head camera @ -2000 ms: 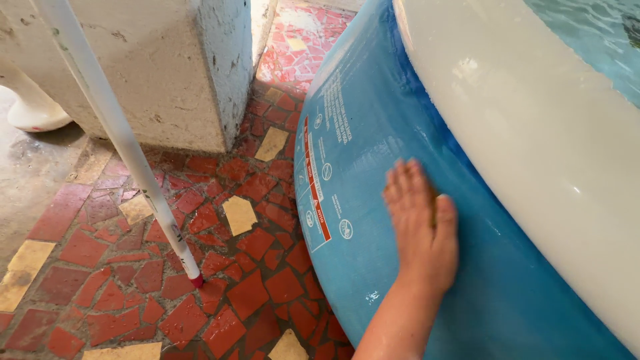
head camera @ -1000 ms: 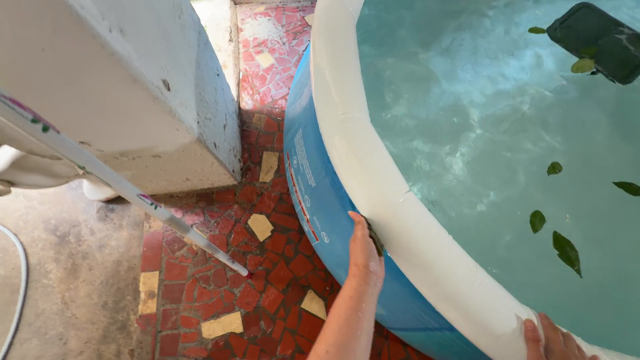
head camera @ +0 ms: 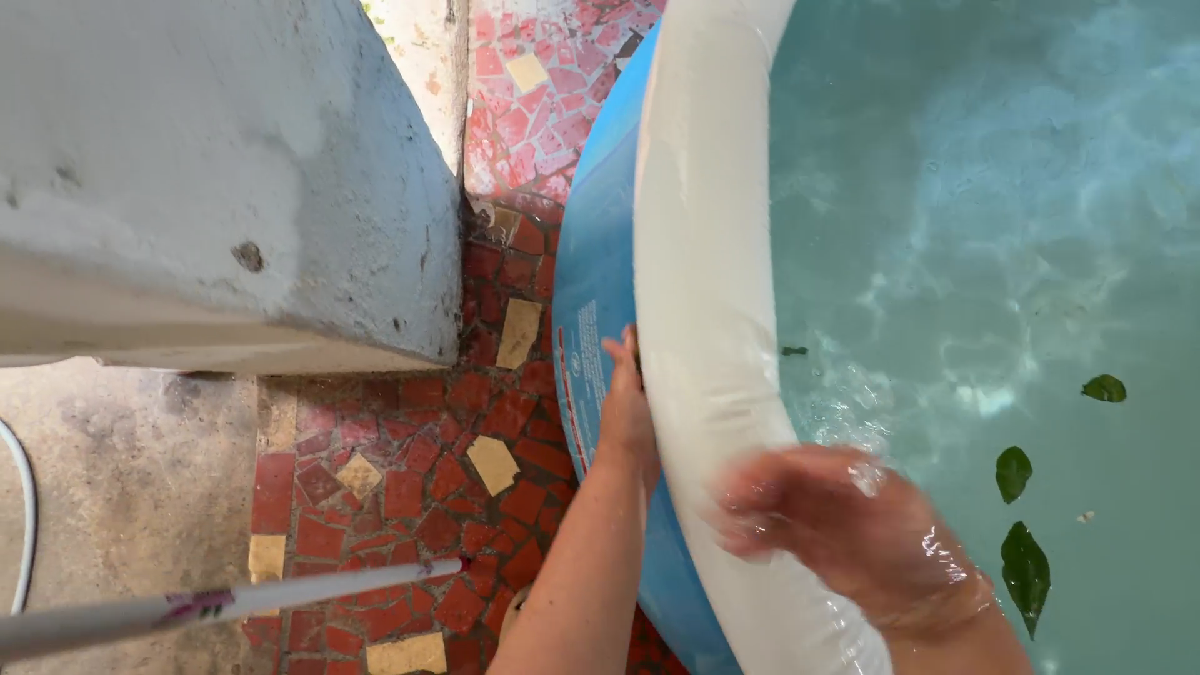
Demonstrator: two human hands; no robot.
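An inflatable pool's blue outer wall (head camera: 600,244) and its thick white top ring (head camera: 708,234) curve down the middle of the view. My left hand (head camera: 630,412) lies against the blue wall just under the ring; its fingers are partly hidden there, and whether it grips something cannot be told. My right hand (head camera: 806,506), wet and blurred by motion, is over the ring's inner edge, and nothing shows in it. Beside it, small splashes disturb the pool water (head camera: 937,281). Green leaves (head camera: 1026,577) float to the right of my right hand.
A rough, pale masonry block (head camera: 234,187) stands at the upper left. Red and cream broken-tile flooring (head camera: 403,497) runs between it and the pool. A white pole (head camera: 328,583) slants over the tiles at lower left. A pale hose (head camera: 23,506) curves on concrete at the far left.
My right hand, out of view at first and then at the ring's lower right, is now farther up the ring, wet. My left hand stays at the blue wall. The view has shifted over the pool.
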